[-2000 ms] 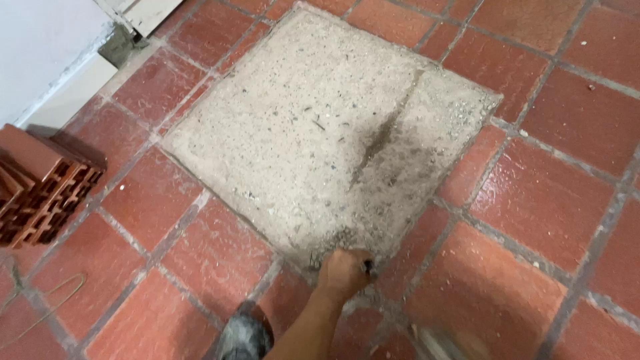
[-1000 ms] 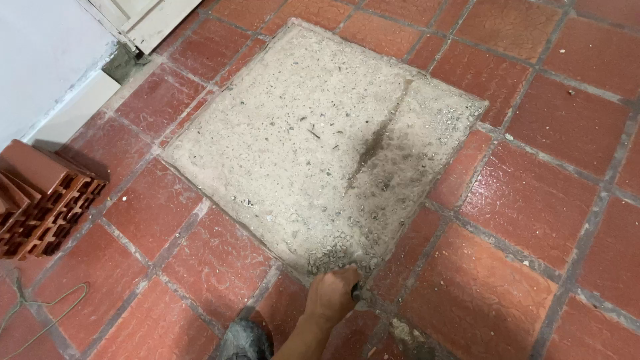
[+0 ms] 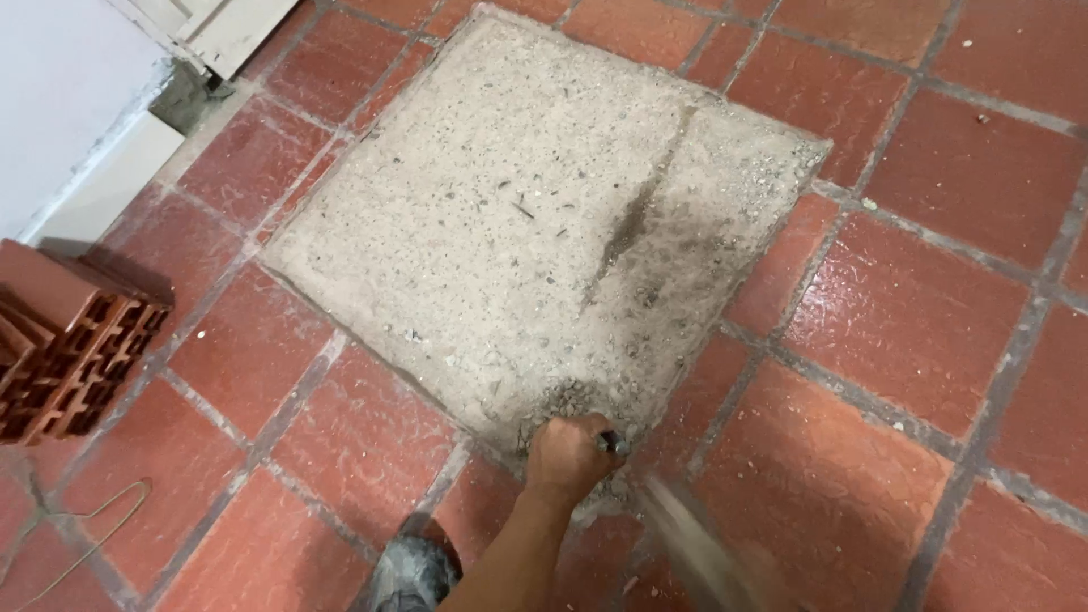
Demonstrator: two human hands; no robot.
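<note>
My left hand (image 3: 571, 457) is closed around a dark metal tool (image 3: 609, 441), of which only the end shows; its kind cannot be told. The fist is at the near corner of a square of bare, rough mortar (image 3: 493, 229) set among red floor tiles. Crumbled mortar (image 3: 578, 398) lies just beyond the knuckles. To the right of the fist is a blurred, pale, long object (image 3: 697, 544), perhaps a hammer in motion. My right hand is not visible. A dark groove (image 3: 642, 212) runs across the right part of the square.
Stacked red clay tiles with hollow undersides (image 3: 76, 340) stand at the left by the wall. A thin wire or cord (image 3: 106, 535) lies at lower left. My shoe (image 3: 414, 571) is at the bottom, beside my forearm. A white door (image 3: 229, 34) is at upper left.
The blurred pale object beside my left hand, faint at the bottom edge two seconds ago, shows more fully now. My left hand stays at the near corner with the tool in it.
</note>
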